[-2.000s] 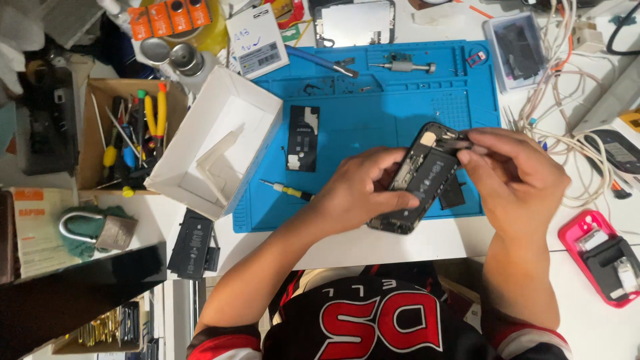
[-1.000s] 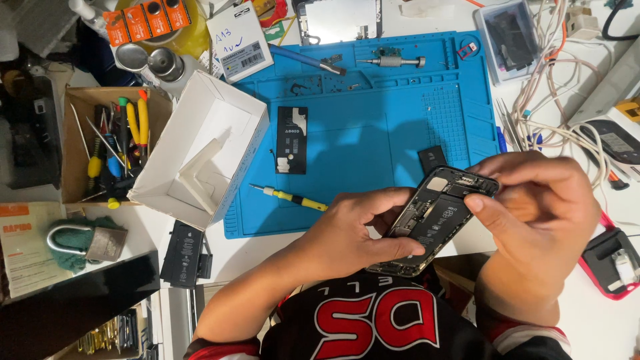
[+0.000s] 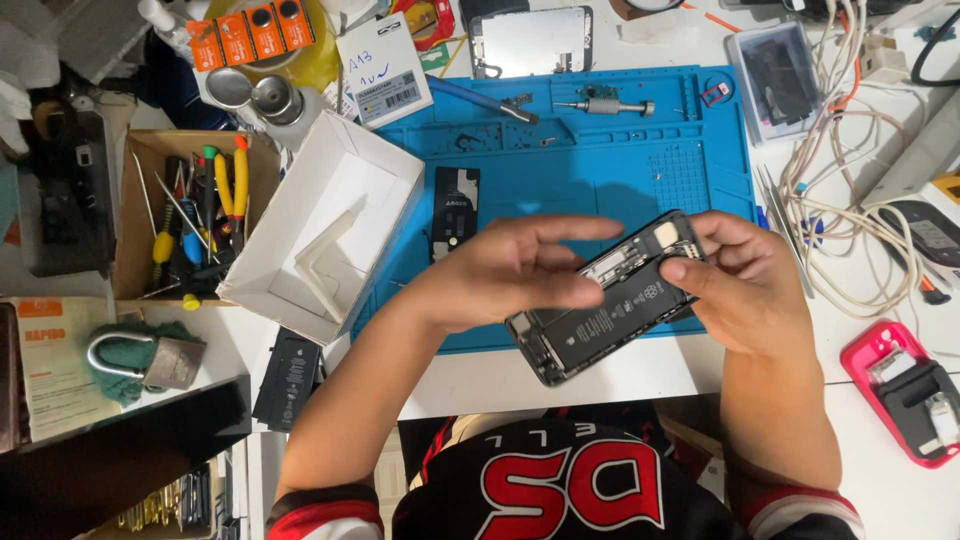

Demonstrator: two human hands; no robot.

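An opened smartphone [image 3: 600,322] is tilted above the front edge of the blue silicone repair mat [image 3: 570,172], its black battery and inner parts facing up. My right hand [image 3: 742,277] grips its upper right end, thumb on the inner parts near the top. My left hand [image 3: 525,270] is at the phone's left side, its thumb over the frame and its index finger stretched out above; whether it bears any of the weight I cannot tell. A loose black phone battery [image 3: 454,210] lies on the mat behind my left hand. A precision screwdriver [image 3: 611,106] lies at the mat's back.
Left are an open white box [image 3: 330,225], a cardboard box of tools [image 3: 135,217], more batteries [image 3: 289,379] and a padlock [image 3: 174,363]. Tweezers [image 3: 784,225], tangled cables [image 3: 832,247] and a pink phone case [image 3: 862,352] are at right. A phone screen [image 3: 531,41] lies behind the mat.
My left index finger has lifted off and stretched out over the phone. My right hand has shifted its grip along the phone's upper end.
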